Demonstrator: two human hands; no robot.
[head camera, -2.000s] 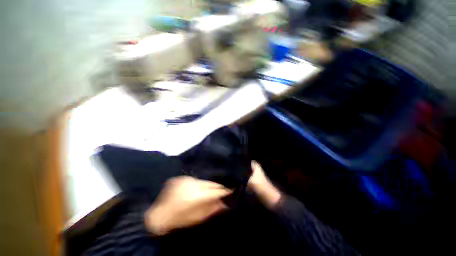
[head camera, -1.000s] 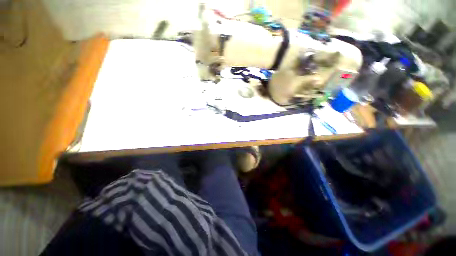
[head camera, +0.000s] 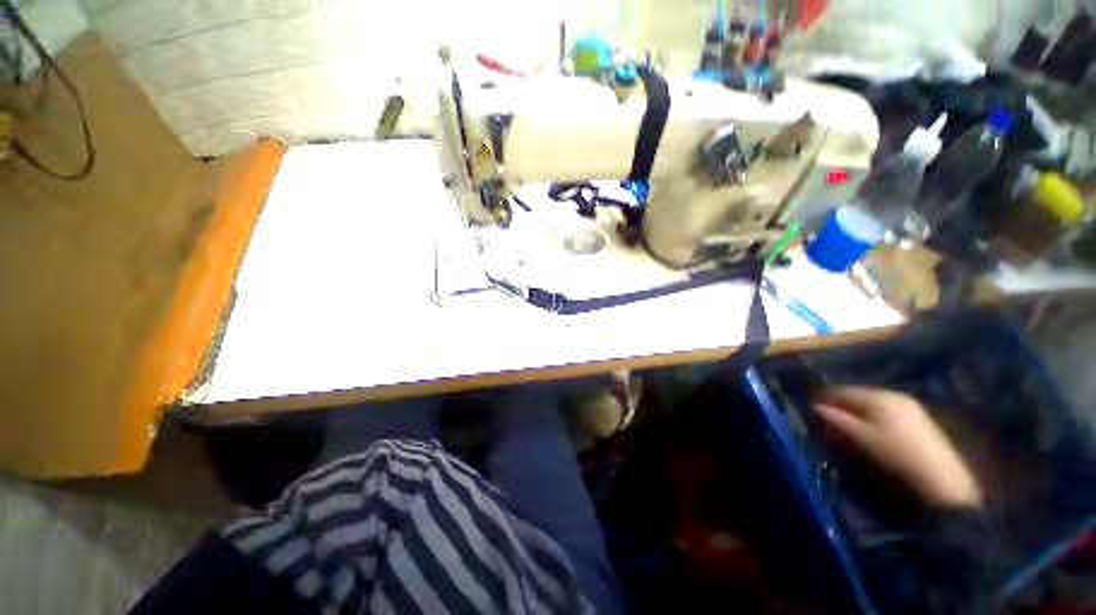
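Observation:
My right hand (head camera: 895, 442) reaches into a large blue plastic crate (head camera: 787, 469) right of the table, over dark pieces. Its fingertips are low in the crate, and I cannot tell whether they hold anything. My left hand is not in view. A cream-white sewing machine (head camera: 571, 130) stands on the white table. A narrow black strip (head camera: 637, 296) runs along the bed from near the edge guide (head camera: 454, 279) to the right and hangs over the table's front edge.
The white tabletop (head camera: 325, 300) has an orange-brown edge. Cardboard (head camera: 108, 276) lies at the left. A blue cup (head camera: 845, 238), a slim blue tool (head camera: 803, 310) and bottles (head camera: 919, 156) are at the right. Small thread spools (head camera: 739, 48) are behind the machine. My striped clothing is below.
The black garment held in both hands two seconds ago is out of sight. My right hand has come into view in the crate. The view has turned and steadied on the table.

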